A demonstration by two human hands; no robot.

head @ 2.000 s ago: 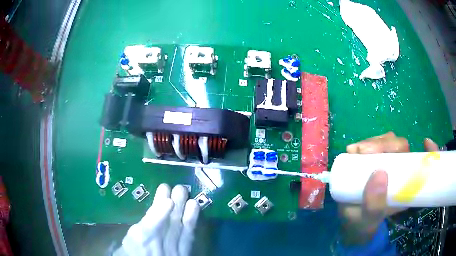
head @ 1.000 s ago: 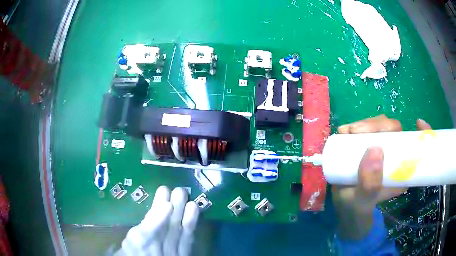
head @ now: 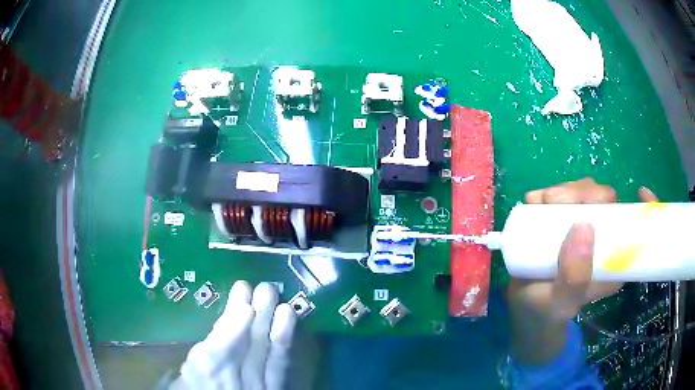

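A green circuit board [head: 343, 289] lies flat before me. My right hand [head: 555, 266], looking bare, is closed around the white glue dispenser [head: 648, 242]. Its thin nozzle [head: 449, 239] points left, with the tip at the upper blue disc capacitors [head: 394, 235], which are ringed with white adhesive. My left hand [head: 248, 335], in a white glove, rests its fingertips at the board's near edge beside a screw terminal [head: 300, 305]; nothing is seen held in it. A large black choke [head: 305, 187] with copper windings stands mid-board. A black relay [head: 411, 152] carries white glue stripes.
A red foam strip [head: 472, 198] shows along the board's right edge. A crumpled white cloth [head: 560, 49] lies on the green mat [head: 396, 30] at the upper right. Small green boards [head: 636, 335] are at the lower right. A curved rail [head: 72, 198] runs down the left.
The nozzle tip moved from the lower to the upper blue capacitors, with the dispenser raised in view. The board has shifted slightly left in view. My left hand stays at the near edge.
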